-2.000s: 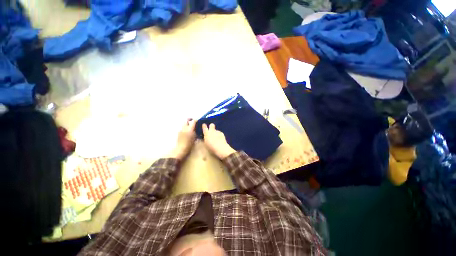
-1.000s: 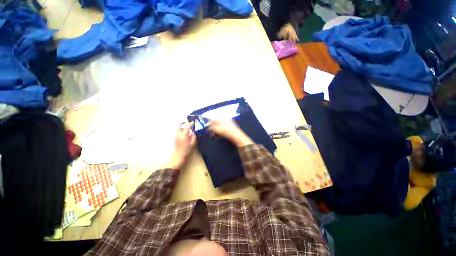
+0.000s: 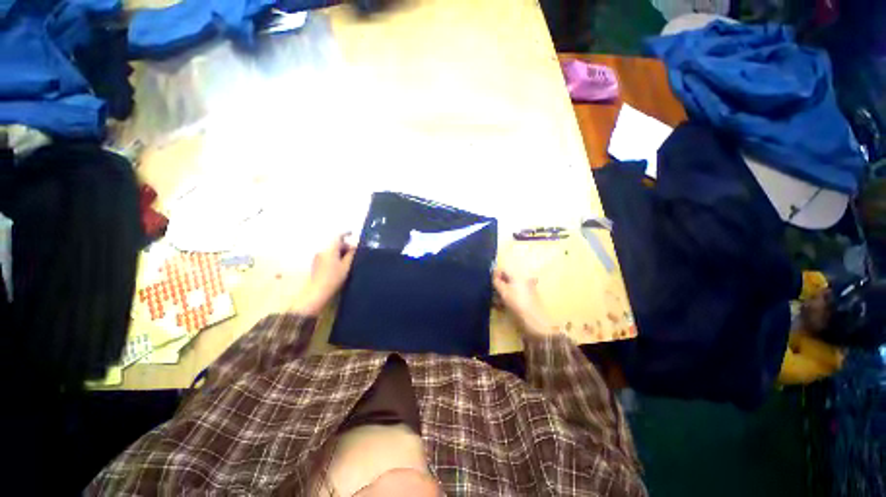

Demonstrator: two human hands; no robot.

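A folded dark garment (image 3: 413, 291) lies flat on the pale wooden table in front of me. Its far part has bright white glare streaks like clear film; its near part looks matt. My left hand (image 3: 335, 260) grips its left edge and my right hand (image 3: 510, 289) grips its right edge, both about halfway up. The fingertips are small and partly hidden at the edges.
Thread snips (image 3: 540, 234) lie right of the garment. Sticker sheets (image 3: 185, 291) lie at the left table edge beside a dark garment pile (image 3: 73, 262). Hazy clear bags (image 3: 175, 92) and blue garments (image 3: 189, 24) lie at the far left. A navy pile (image 3: 714, 272) is at right.
The garment has turned from slanted to nearly straight before me. My right hand has moved from its top to its right edge. A person's hand near the pink item is gone from view.
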